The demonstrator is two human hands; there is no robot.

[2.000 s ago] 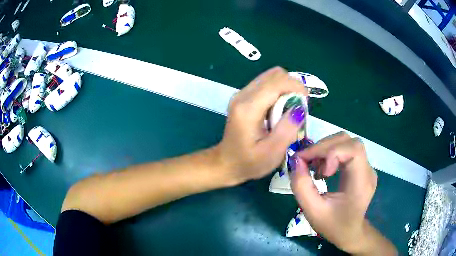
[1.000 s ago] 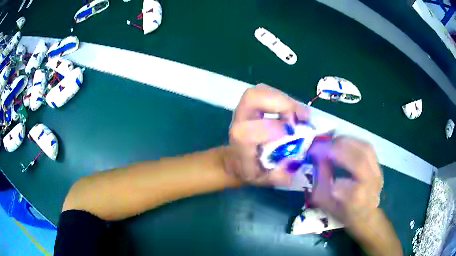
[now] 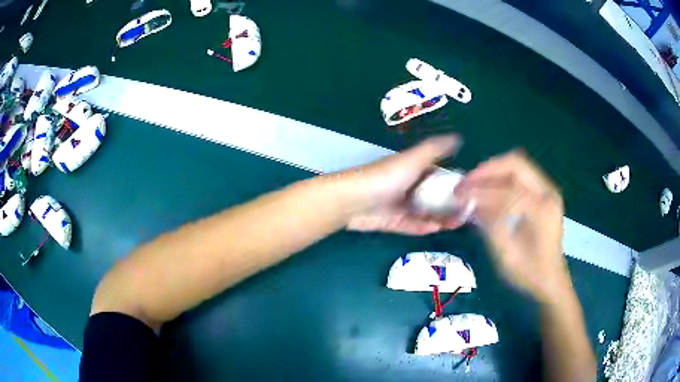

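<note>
A white car body (image 3: 440,192), blurred, is between my two hands above the pale strip. My left hand (image 3: 399,190) has it against its palm and fingers, with the thumb raised. My right hand (image 3: 518,220), also blurred, has its fingertips at the body's right end. The details of the held body and any wire cannot be made out. Two more car bodies lie just below my hands, an upper one (image 3: 431,271) and a lower one (image 3: 456,334), both with red wires.
Beyond the strip (image 3: 224,125), a car body (image 3: 412,102) lies against a base plate (image 3: 441,80). More bodies lie at the far left and far right. A heap of bodies (image 3: 78,143) is at left. Small white parts (image 3: 634,321) are heaped at the right edge.
A car body now lies against the base plate, and the one that lay by the strip is gone from there. The blue glow no longer shows. My left hand has opened its thumb out.
</note>
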